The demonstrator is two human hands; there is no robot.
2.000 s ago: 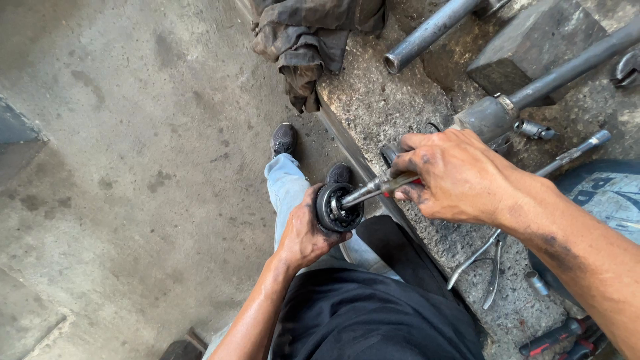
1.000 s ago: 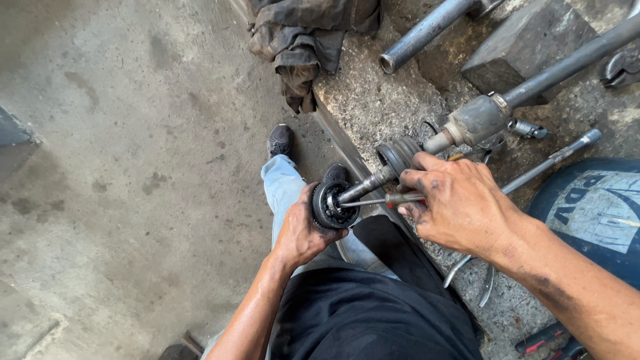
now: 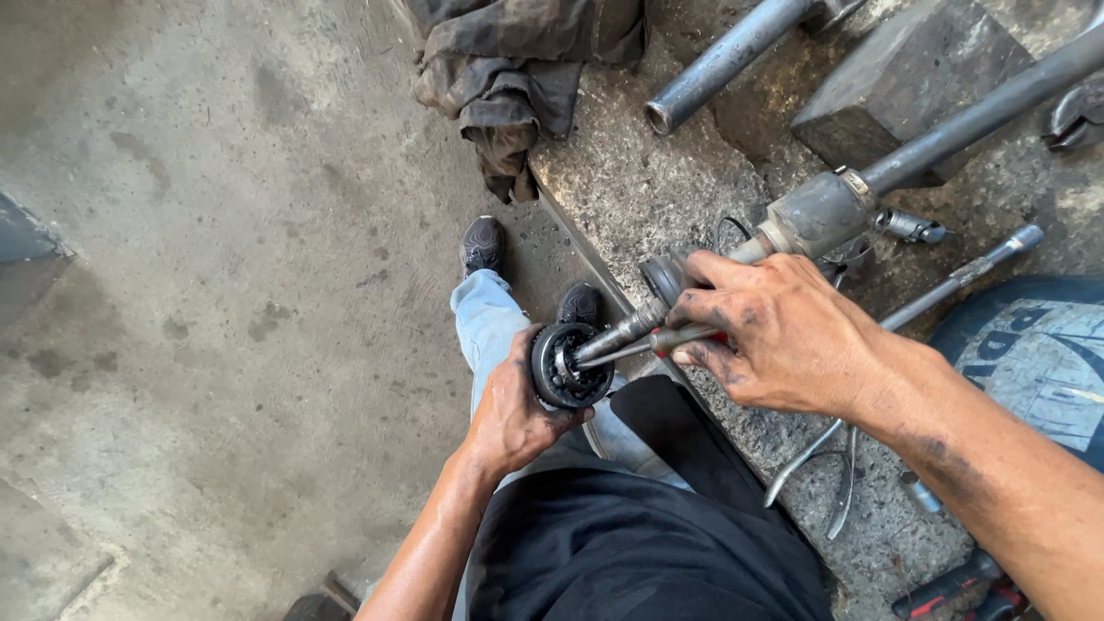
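Observation:
My left hand (image 3: 522, 405) grips the round, greasy black CV joint housing (image 3: 552, 384) at the lower end of an axle shaft (image 3: 957, 108). In my right hand (image 3: 768, 332) is a screwdriver (image 3: 655, 342) with a red and dark handle. Its blade reaches into the joint's open face beside the splined shaft end; the exact contact point is too small to tell. A ribbed rubber boot (image 3: 664, 276) sits on the shaft, partly behind my right fingers. Farther up the shaft is a cylindrical metal joint (image 3: 819, 216) with a clamp.
On the rough concrete ledge (image 3: 638, 172) lie a dark rag (image 3: 517, 78), a metal pipe (image 3: 724, 65), a block (image 3: 906, 82), a universal joint socket (image 3: 910, 226), a long-handled wrench (image 3: 957, 276), pliers (image 3: 828, 466) and red-black handled tools (image 3: 949, 586). A blue container (image 3: 1035, 354) stands at right.
Two seconds ago my right hand held the tool closer along the shaft, hiding the boot; now the screwdriver lies at a different angle, lower beside the shaft. My left hand has kept its hold.

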